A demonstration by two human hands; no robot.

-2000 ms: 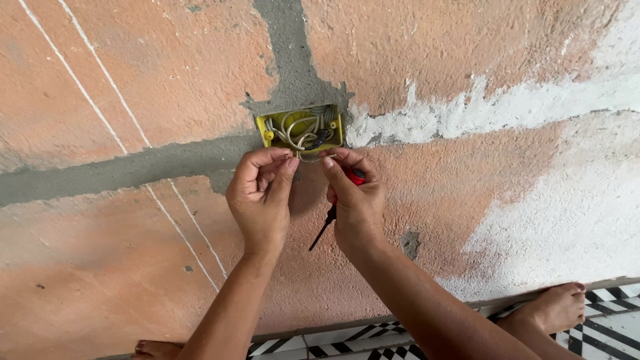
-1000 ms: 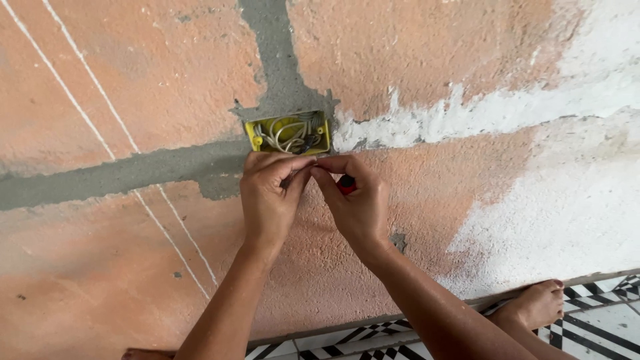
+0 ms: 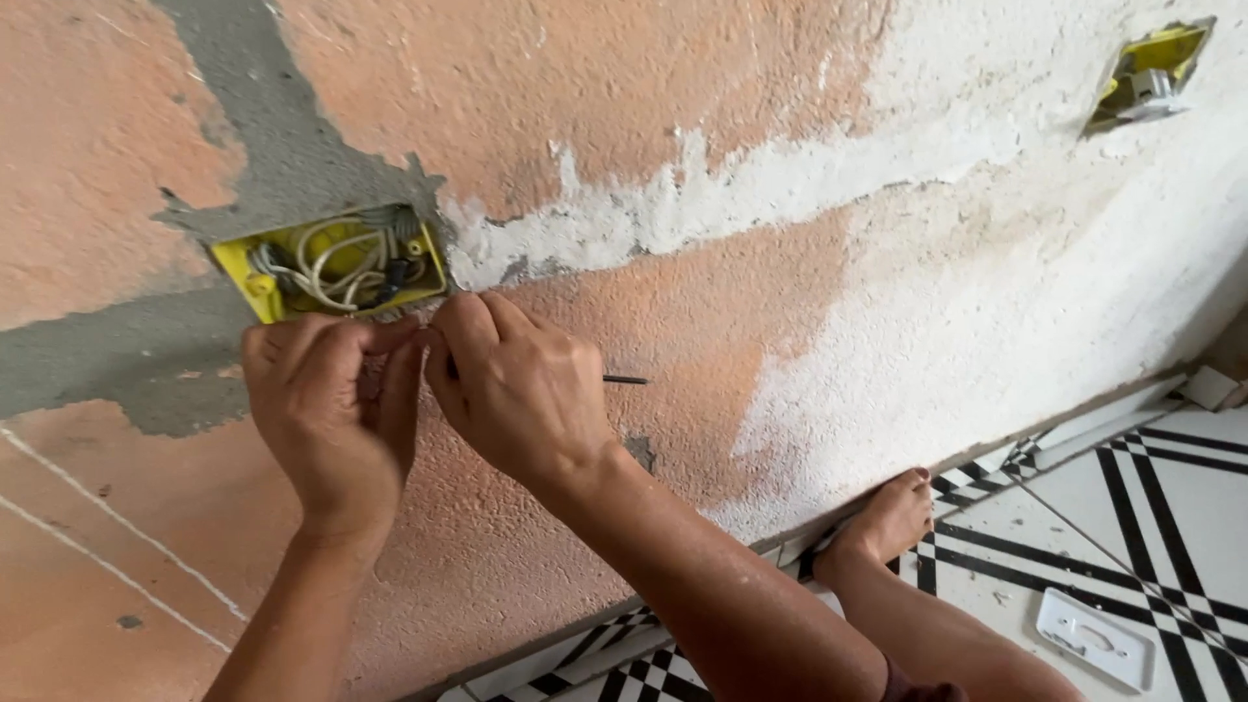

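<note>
A yellow electrical box (image 3: 255, 283) is set in the mortared wall, with pale electrical wires (image 3: 327, 255) coiled inside. Just below its lower edge, my left hand (image 3: 336, 409) pinches something too small to make out, most likely a wire end, between thumb and index finger. My right hand (image 3: 522, 390) meets it fingertip to fingertip at the same spot. The thin dark shaft of a screwdriver (image 3: 626, 379) sticks out to the right from behind my right hand; its handle is hidden in the palm.
A second yellow electrical box (image 3: 1175, 49) with a light-coloured fitting sits in the wall at the upper right. On the patterned tile floor lies a white faceplate (image 3: 1097, 639), near my bare foot (image 3: 882, 522). Rough orange and white wall surrounds the hands.
The view has swung right, bringing in the second box and the faceplate. Both hands stay close together below the first box. The screwdriver shaft pointed down-left two seconds ago and now points right.
</note>
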